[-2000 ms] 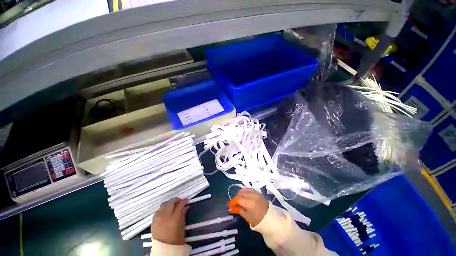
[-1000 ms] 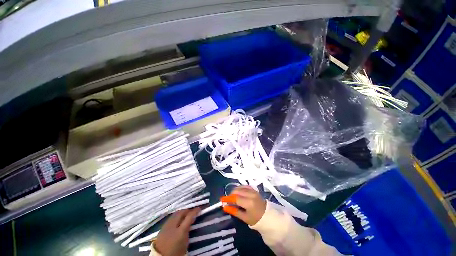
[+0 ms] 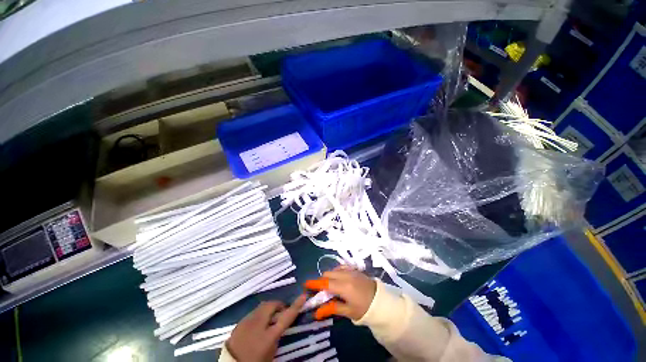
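My left hand (image 3: 261, 328) is at the bottom centre, its fingers reaching right to a white sleeve (image 3: 312, 300). My right hand (image 3: 338, 295), with orange finger cots, grips the sleeve's right part between thumb and finger; the fingertips of both hands nearly meet there. Several banded sleeves (image 3: 306, 351) lie in rows below and partly under my left hand. A stack of white sleeves (image 3: 212, 254) lies to the left. A curly tangle of white tape (image 3: 333, 198) lies behind my right hand, with a thin loop (image 3: 329, 264) beside it.
A crumpled clear plastic bag (image 3: 467, 191) is at right, above a lower blue bin (image 3: 567, 297) holding short white and black pieces. Behind are a small blue tray (image 3: 244, 134), a large blue bin (image 3: 368, 117), a beige parts tray (image 3: 120, 205) and a digital scale (image 3: 49, 247). A grey shelf edge (image 3: 283, 35) crosses above.
My left hand moved off the banded rows and then right, up to my right hand. My right hand has taken hold of a sleeve and shifted slightly left. The view has shifted a little.
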